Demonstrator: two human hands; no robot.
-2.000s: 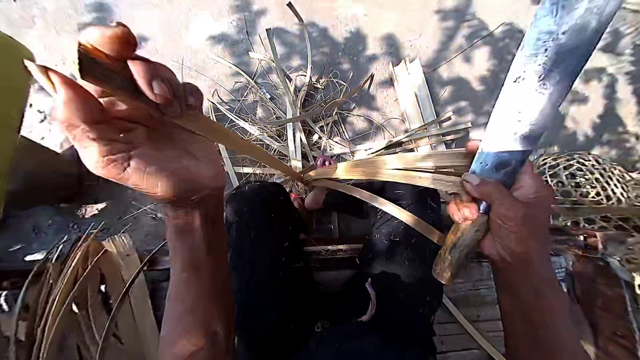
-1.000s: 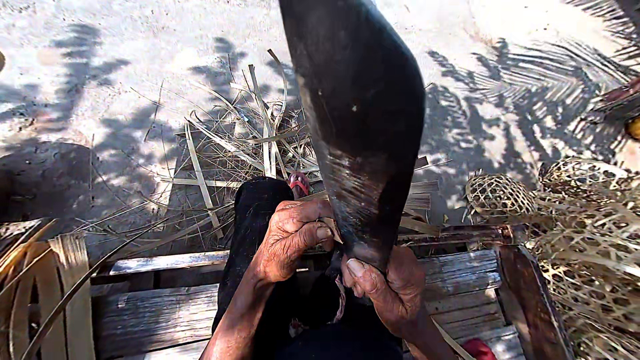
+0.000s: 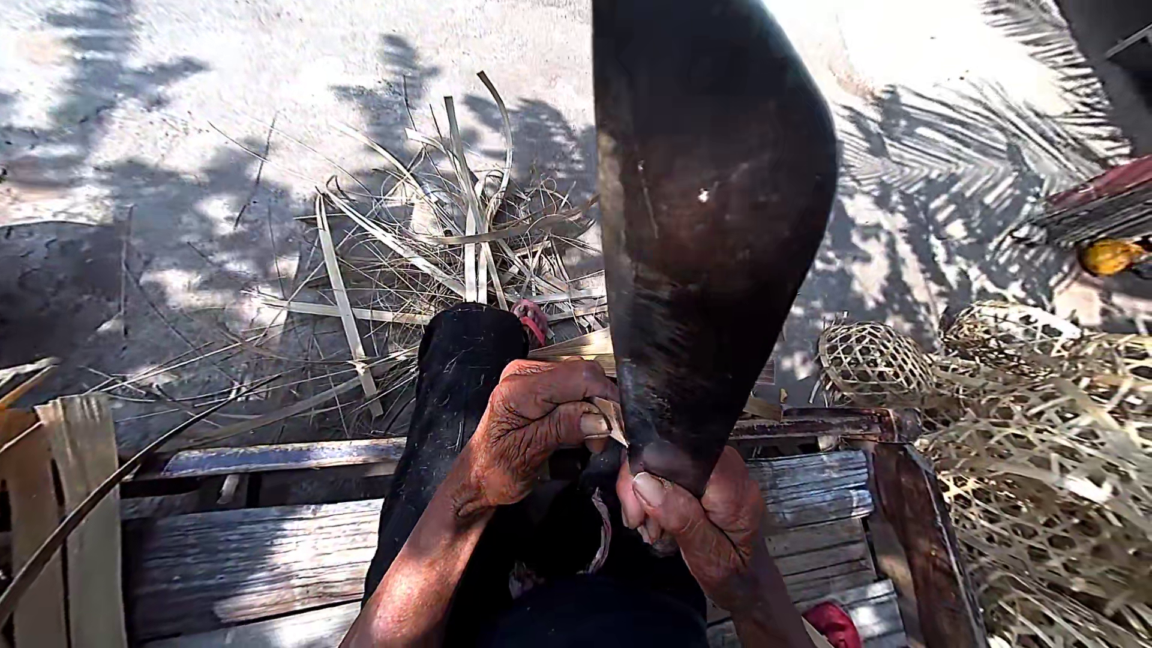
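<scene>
My right hand (image 3: pixel 693 517) is closed at the base of a large dark knife blade (image 3: pixel 711 225), which stands up in front of me; its handle is hidden in the fist. Close to the left of it, my left hand (image 3: pixel 540 423) pinches the end of a pale bamboo strip (image 3: pixel 610 421) between thumb and fingers. The strip's tip lies against or very near the lower edge of the blade. Both hands are above my lap, between dark trouser legs (image 3: pixel 459 378). More pale strip shows behind the left hand, partly covered by the blade.
I sit on a slatted bamboo bench (image 3: pixel 261 549). Cut strips and shavings (image 3: pixel 468 234) lie heaped on the ground ahead. Wide split pieces (image 3: pixel 81 504) stand at the left. Openwork woven baskets (image 3: pixel 1035 468) are piled at the right, beside the bench's end rail (image 3: pixel 927 540).
Two seconds ago the hands were far apart, the left raised and open-fingered by a strip. They have come together at the blade's base. The blade now stands upright. The view has shifted.
</scene>
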